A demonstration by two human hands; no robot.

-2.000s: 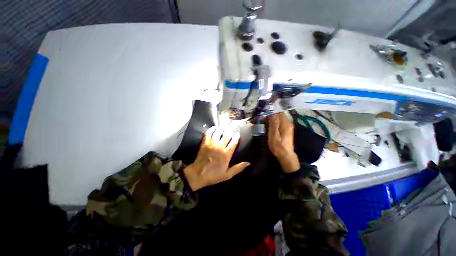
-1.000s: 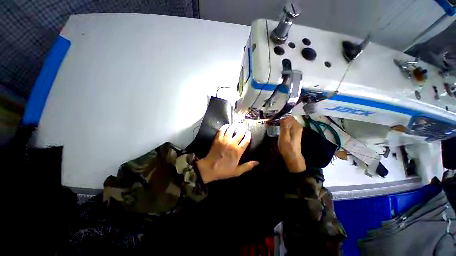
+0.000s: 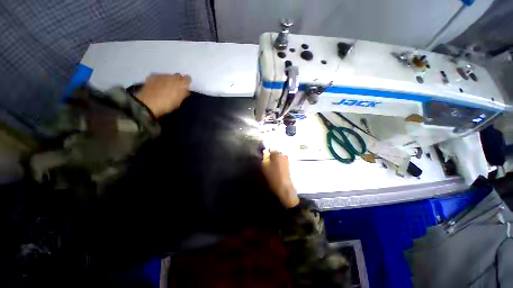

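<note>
A large black garment panel (image 3: 208, 152) lies on the white table left of the needle and hangs over the front edge; it is blurred. My left hand (image 3: 166, 93) grips its far left edge, fingertips hidden. My right hand (image 3: 278, 173) holds the panel's right edge with pinched fingers, just in front of the needle area (image 3: 264, 122) of the white sewing machine (image 3: 349, 79). The lamp glare hides whether the cloth is under the presser foot.
Teal-handled scissors (image 3: 346, 144) lie right of the needle, beside a pale strip (image 3: 391, 153) and small dark tools. A blue crate (image 3: 382, 230) with grey garment pieces (image 3: 464, 247) stands below the table at right. Blue tape (image 3: 77, 80) marks the table's left edge.
My left hand has moved from beside the needle to the far left, and the black cloth now spreads leftward. My right hand has moved left and nearer me. The cloth no longer lies beside the scissors.
</note>
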